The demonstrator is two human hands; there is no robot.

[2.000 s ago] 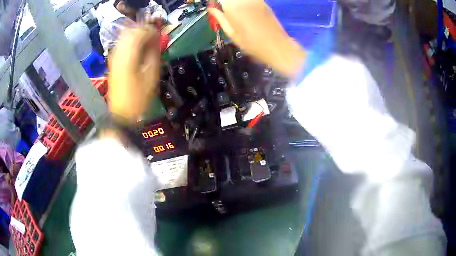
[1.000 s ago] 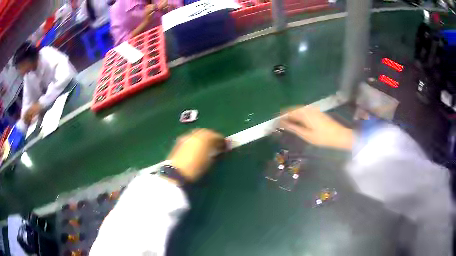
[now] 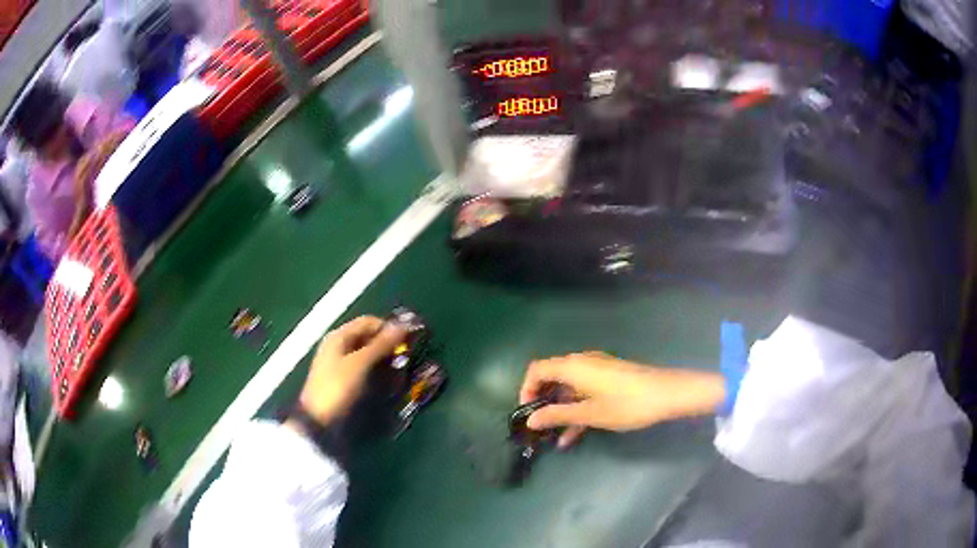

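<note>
My right hand (image 3: 600,394), with a blue band at the wrist, has its fingers around a dark module (image 3: 525,424) just above or on the green bench. My left hand (image 3: 348,364), with a dark wristband, is to its left. Its fingertips are at a dark-and-orange module (image 3: 405,325); blur hides whether they grip it. Another dark-and-orange module (image 3: 424,383) lies just below it on the bench.
The black test fixture (image 3: 632,241) stands beyond my hands, with a red digital display (image 3: 520,86). A pale strip (image 3: 311,334) separates the bench from the green belt, which carries several small modules. A red tray (image 3: 91,310) and dark blue box (image 3: 171,177) are across it.
My view has swung right and towards the fixture since one second ago. My right hand has come down from the pale strip to the bench and has a module. My left hand is now by the bench modules.
</note>
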